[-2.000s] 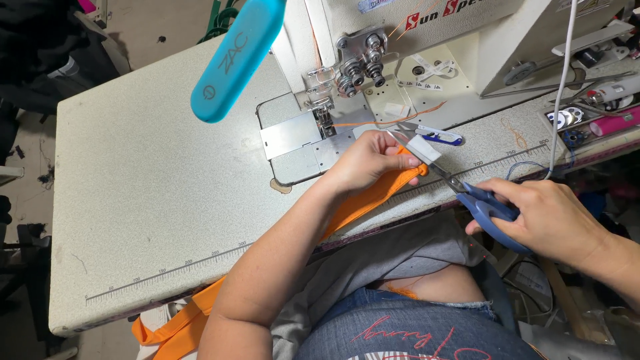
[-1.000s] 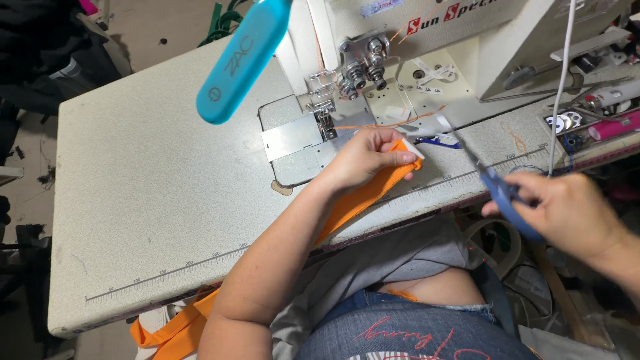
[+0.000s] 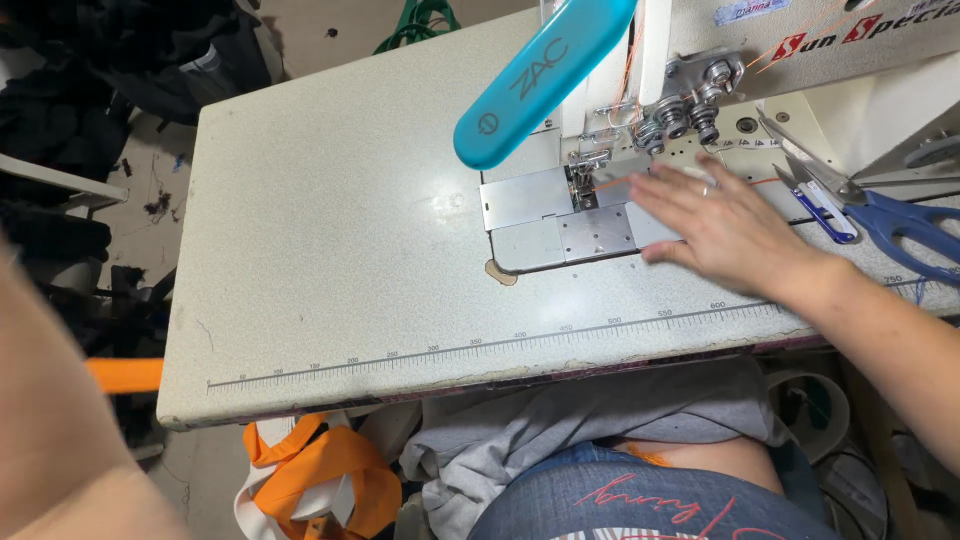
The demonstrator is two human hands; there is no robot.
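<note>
My right hand point(image 3: 720, 225) lies palm down, fingers spread, over the sewing machine's bed, just right of the presser foot point(image 3: 583, 184); no object shows in it. Blue-handled scissors point(image 3: 892, 217) rest on the bed to the right of that hand, beside small blue thread snips point(image 3: 821, 199). At the far left only a blurred part of my left arm shows, and its hand is out of view. An orange fabric strip point(image 3: 127, 375) appears beside that arm, past the table's left edge. More orange and white strips point(image 3: 337, 472) hang in a heap below the front edge.
The white sewing table point(image 3: 337, 210) has a printed ruler along its front. A turquoise ZAC cover point(image 3: 544, 82) overhangs the machine's needle area. Metal thread tension knobs point(image 3: 671, 116) sit above the bed. Dark cloth point(image 3: 60, 60) is piled at the upper left.
My right hand has let go of the scissors and moved left onto the machine bed. My left hand and the orange strip it held have left the spot by the needle; the left arm is now far left.
</note>
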